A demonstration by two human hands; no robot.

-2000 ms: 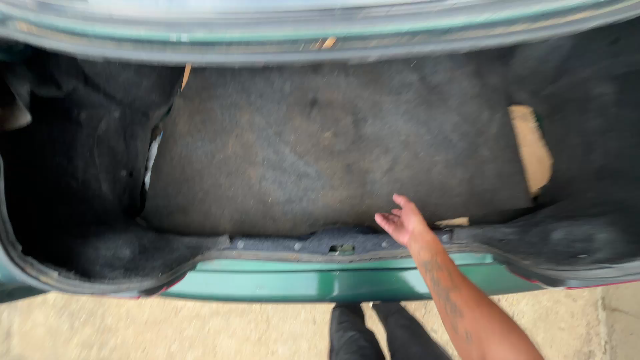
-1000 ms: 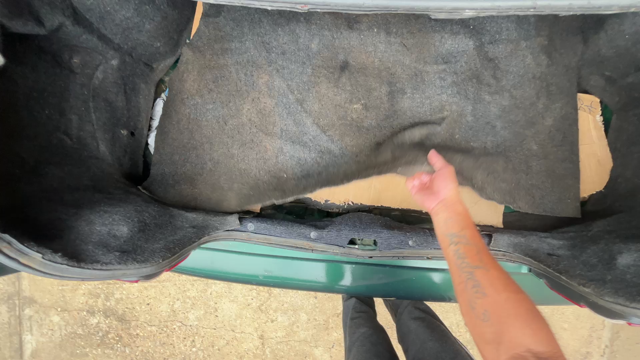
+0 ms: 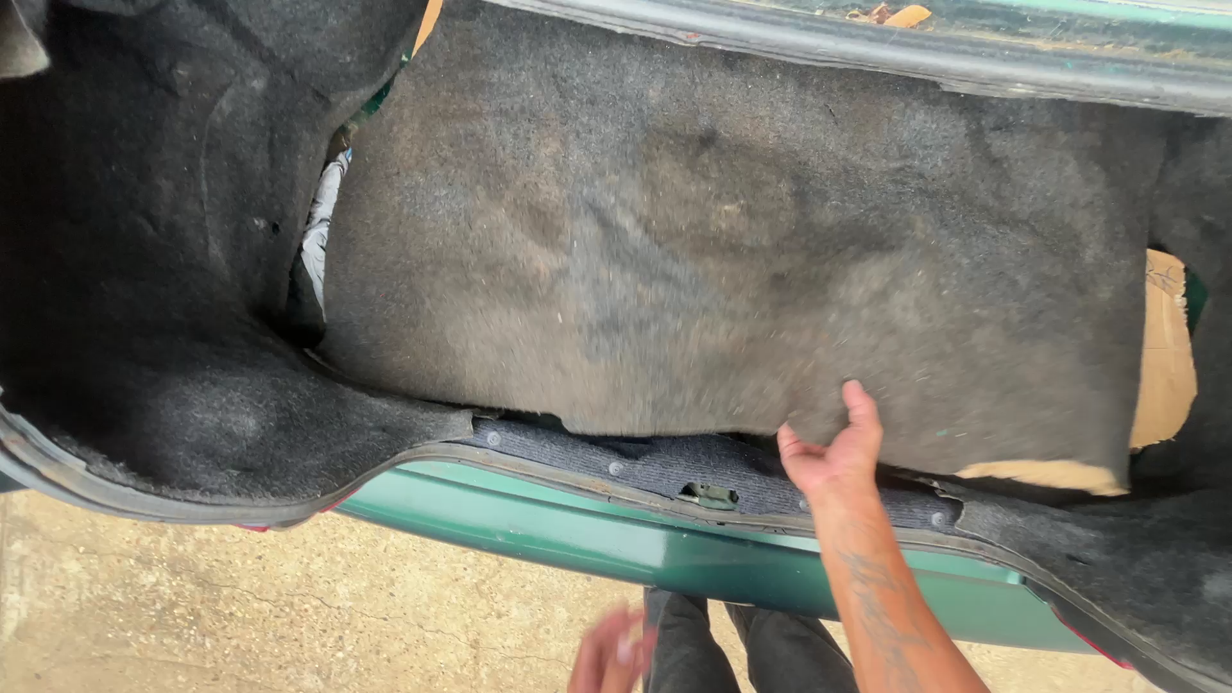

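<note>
A worn dark grey carpet mat (image 3: 674, 241) lies over the floor of a green car's boot. At its near edge, right of centre, my right hand (image 3: 833, 448) grips the mat, thumb on top and some fingers hidden beneath. My left hand (image 3: 611, 650), blurred, hangs low outside the boot before my dark trousers; it touches nothing visible, and its finger pose is unclear. Cardboard (image 3: 1165, 351) shows past the mat's right edge, with a further strip (image 3: 1044, 474) at the near right corner. A crumpled whitish sheet (image 3: 322, 226) pokes out at the left.
Nearest me runs the green rear sill (image 3: 577, 534), with a striped trim strip (image 3: 616, 462) and the latch opening (image 3: 709, 496) above it. Black carpet lining (image 3: 173, 289) covers the side walls. A rubber seal (image 3: 770, 48) crosses the top; dry leaves (image 3: 905, 16) lie beyond it.
One second ago the mat's near edge was raised over cardboard; it now sits lower and covers most of it. My left hand has come into view at the bottom.
</note>
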